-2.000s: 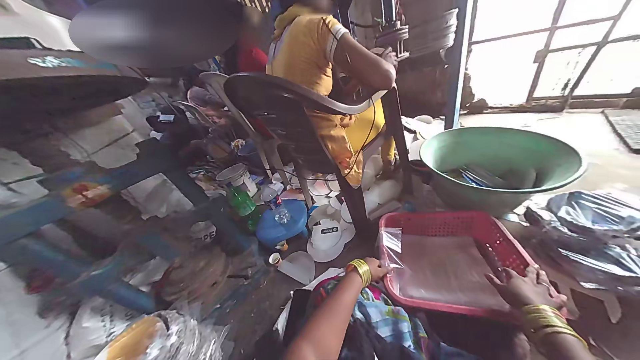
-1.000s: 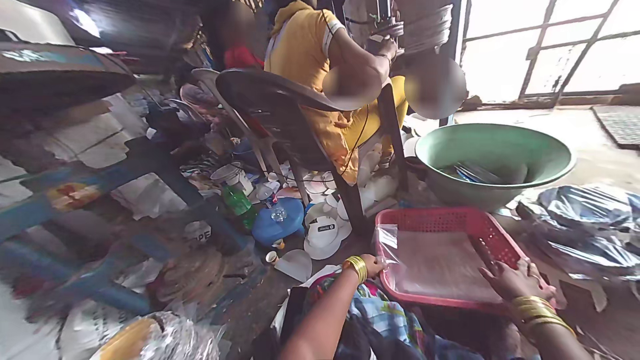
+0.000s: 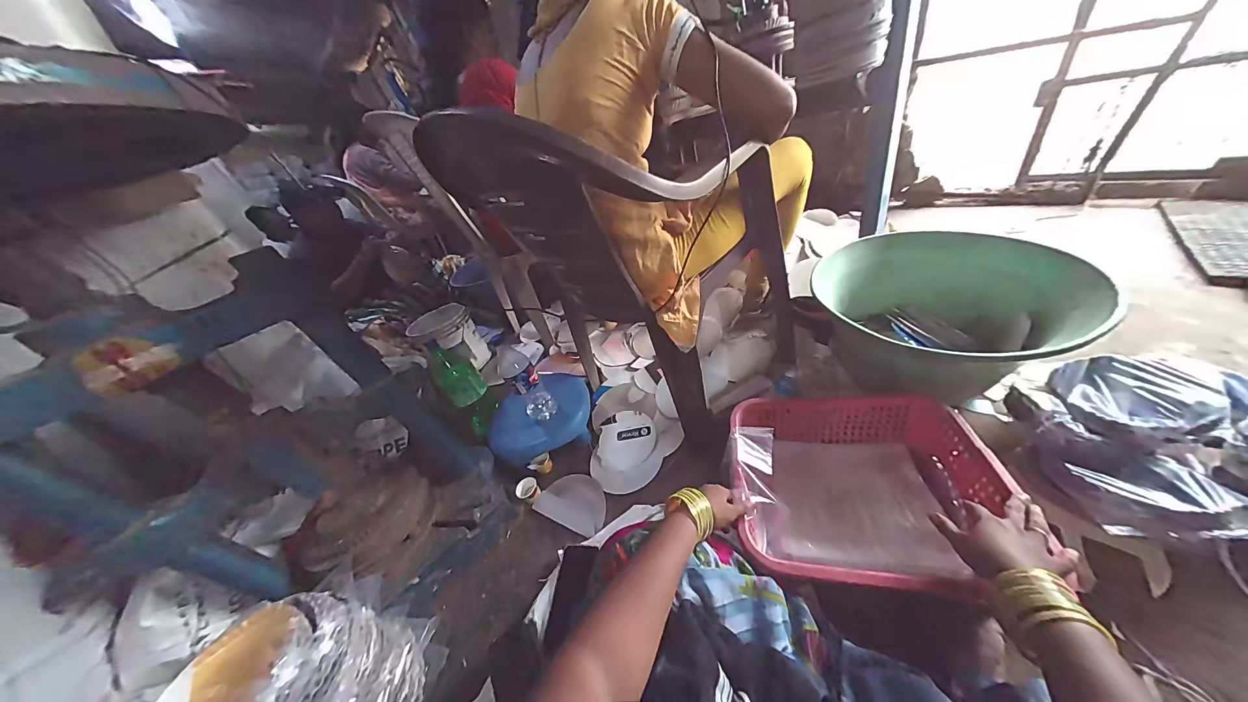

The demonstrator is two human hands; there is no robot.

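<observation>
A red plastic basket rests by my lap, holding a stack of clear plastic sheets or bags. My left hand closes on the basket's left side, where a loose clear film overhangs the rim. Over the right rim lies my right hand, its fingers spread and reaching inward beside a dark elongated object. Whether that object is touched is not plain. Gold-coloured bangles circle both wrists.
A green basin stands behind the basket, with plastic-wrapped bundles at right. A person in yellow sits on a plastic chair ahead. Left are a blue stool, bottles, scattered white pieces and a blue frame.
The seated person's arm and legs have shifted a little. Both my hands remain at the basket's sides.
</observation>
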